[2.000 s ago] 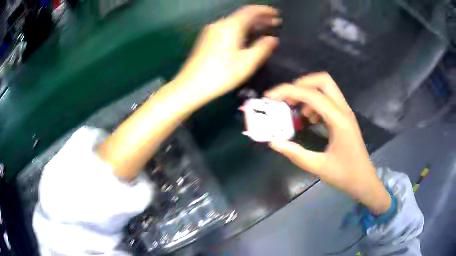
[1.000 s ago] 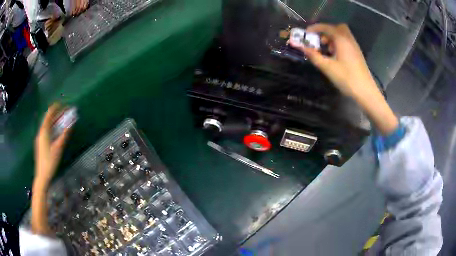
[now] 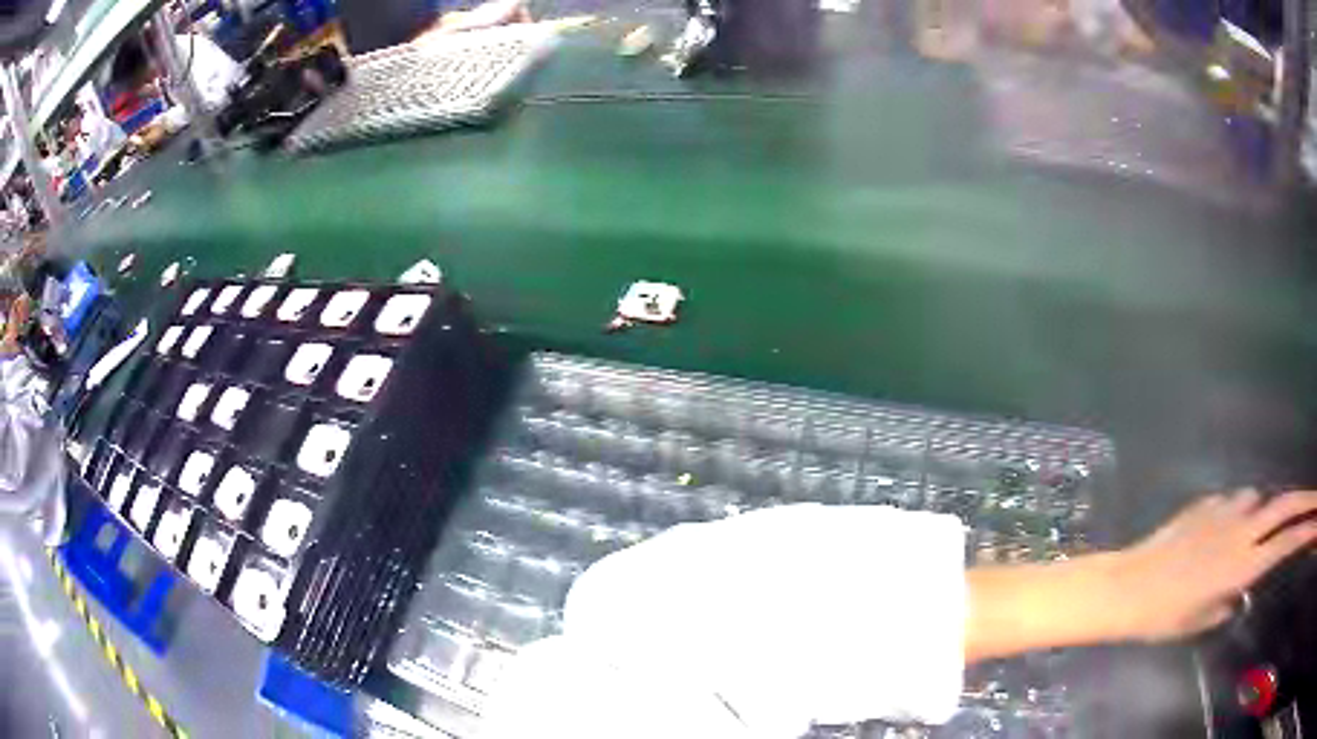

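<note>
My left hand (image 3: 1220,563) reaches to the right edge over the dark station, its fingertips at the picture's edge. Whether it holds anything cannot be told. Its white sleeve and forearm cross over the clear blister tray (image 3: 621,383) and hide part of it. My right hand is not in view. A single white housing (image 3: 650,302) lies on the green mat beyond the clear tray. The black stacked trays (image 3: 397,484) stand at the left, with white housings in many pockets of the top one.
A red button (image 3: 1257,690) shows on the dark station at lower right. Several loose white pieces (image 3: 420,273) lie behind the black stack. A pale gridded tray (image 3: 433,84) lies farther back. Blue plastic (image 3: 306,693) shows under the stack. Yellow-black floor tape (image 3: 109,643) runs at lower left.
The view has swung left, bringing in the black stack. My left hand has moved from the mat's left side to the station. My right hand and its white housing have left the picture.
</note>
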